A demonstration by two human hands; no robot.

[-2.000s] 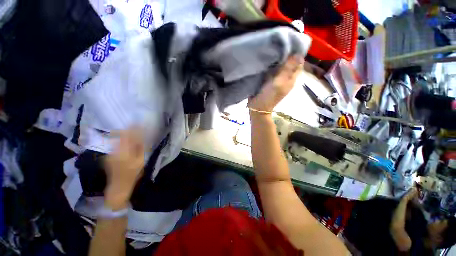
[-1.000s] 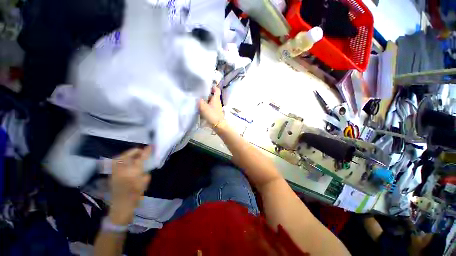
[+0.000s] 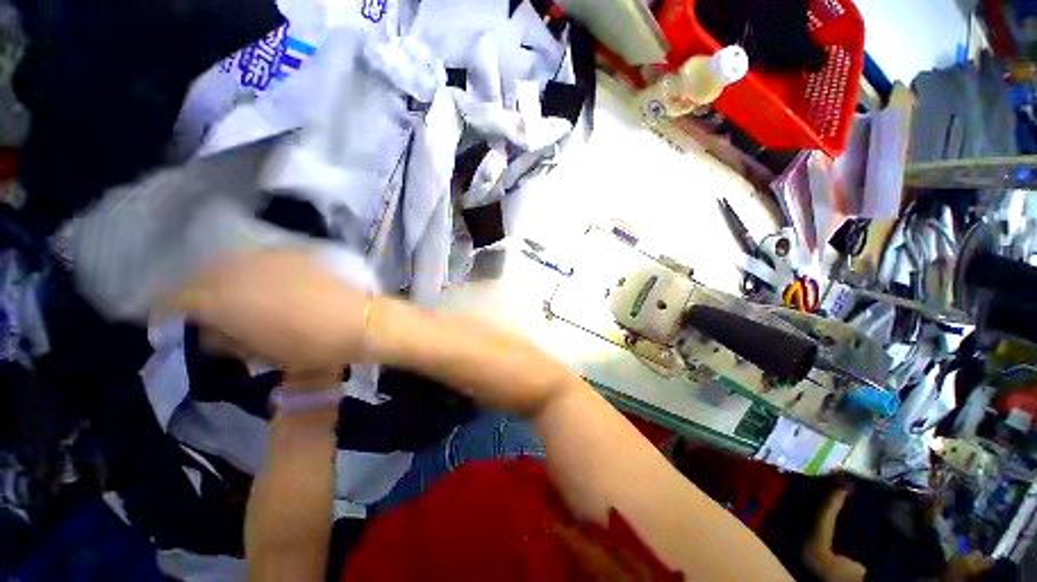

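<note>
A grey-white and black garment panel (image 3: 148,244) is blurred at the left, above the dark fabric. My right hand (image 3: 267,305) reaches across to the left onto its lower edge and appears to hold it; the fingers are blurred. My left hand (image 3: 313,375) is mostly hidden under my right hand and wrist; its wrist with a pale band shows below. Loose white, grey and black cut pieces (image 3: 426,193) lie heaped between the panel and the sewing machine (image 3: 654,305).
On the white table (image 3: 671,188) are a small bottle (image 3: 696,85), scissors (image 3: 779,248), small snips (image 3: 546,259) and a red basket (image 3: 836,114). A printed plastic bag (image 3: 267,63) lies upper left. Another person's arm (image 3: 828,529) shows lower right.
My right hand has swung left from the table edge and crossed over my left hand. The pale fabric has moved left and lower, uncovering the loose pieces and the printed bag.
</note>
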